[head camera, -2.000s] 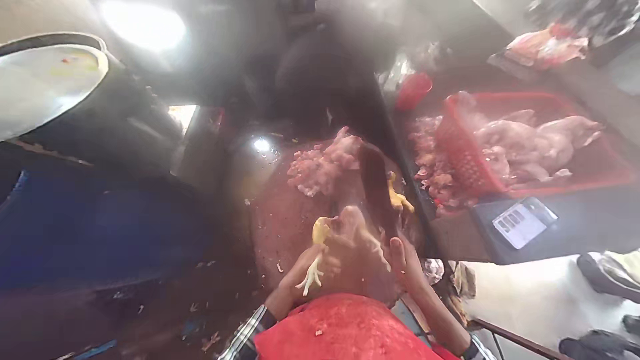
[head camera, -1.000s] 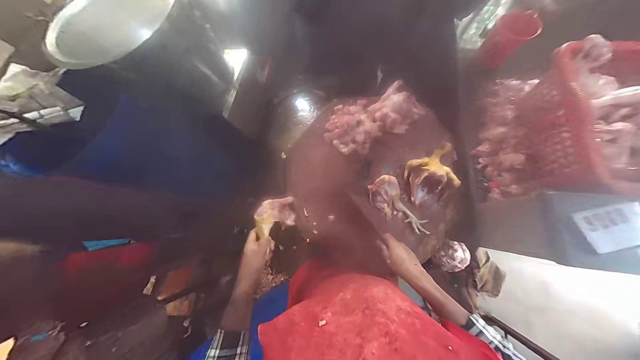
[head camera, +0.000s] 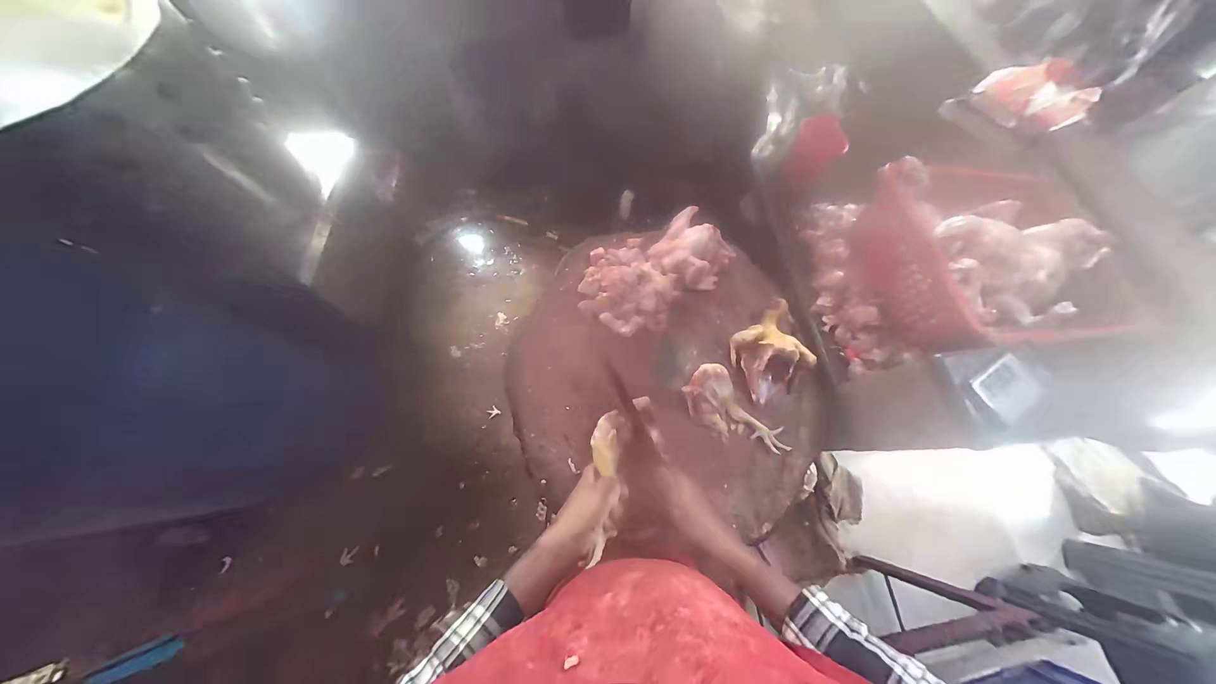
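My left hand (head camera: 600, 494) is closed around a chicken leg with its foot (head camera: 605, 446), over the near part of a round chopping block (head camera: 560, 370). My right hand (head camera: 670, 475) grips a large knife (head camera: 632, 404), blurred, its blade beside the leg's meaty end. Right of the blade lie another chicken leg with its foot (head camera: 717, 399) and a yellowish chicken piece (head camera: 774, 351). A pile of cut chicken pieces (head camera: 636, 280) sits at the block's far side.
Right of the block, a red plastic basket (head camera: 912, 266) holds whole plucked chickens (head camera: 1026, 256), with chicken pieces (head camera: 831, 275) beside it. A digital scale (head camera: 1007, 385) is near the basket. At left is a large blue surface (head camera: 171, 380); a red apron (head camera: 646, 627) covers my front.
One second ago my left hand held the leg off the block's left side; now it is over the block, closer to the knife. The view has shifted.
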